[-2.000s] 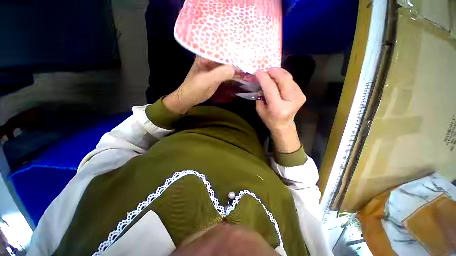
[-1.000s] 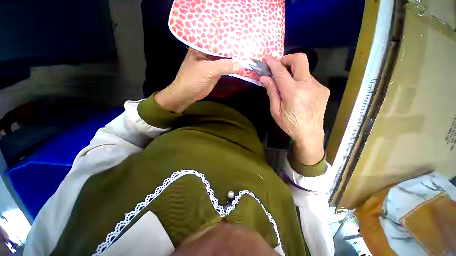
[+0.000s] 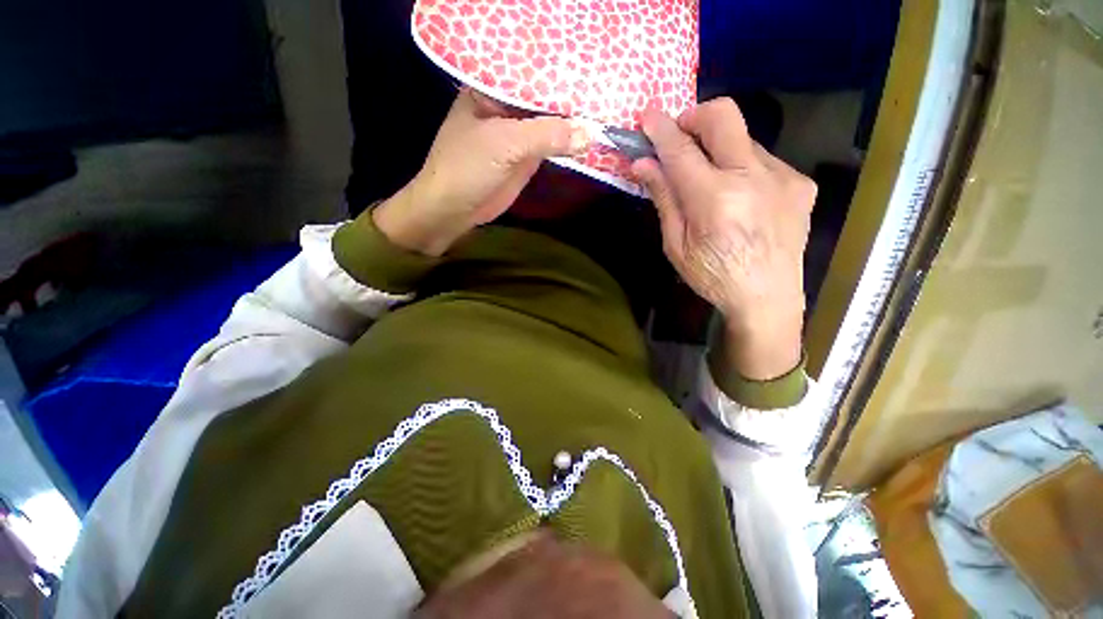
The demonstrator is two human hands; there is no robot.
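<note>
A pot holder with red-pink pebble print on white and a white bound edge hangs at the top centre, cut off by the picture's top. My left hand pinches its near edge between thumb and fingers. My right hand holds small grey thread snips, with only the short blades showing. The blades lie at the pot holder's near edge, close to my left thumb tip. The rest of the snips is hidden in my fingers.
Taped brown cardboard lies at the right. A marbled white cloth item with orange-brown parts is at the lower right. Blue material is at the left, and more blue behind the pot holder.
My right hand has moved right and slightly up, and the snips now lie against the printed edge instead of below it. The near edge has folded out between my hands.
</note>
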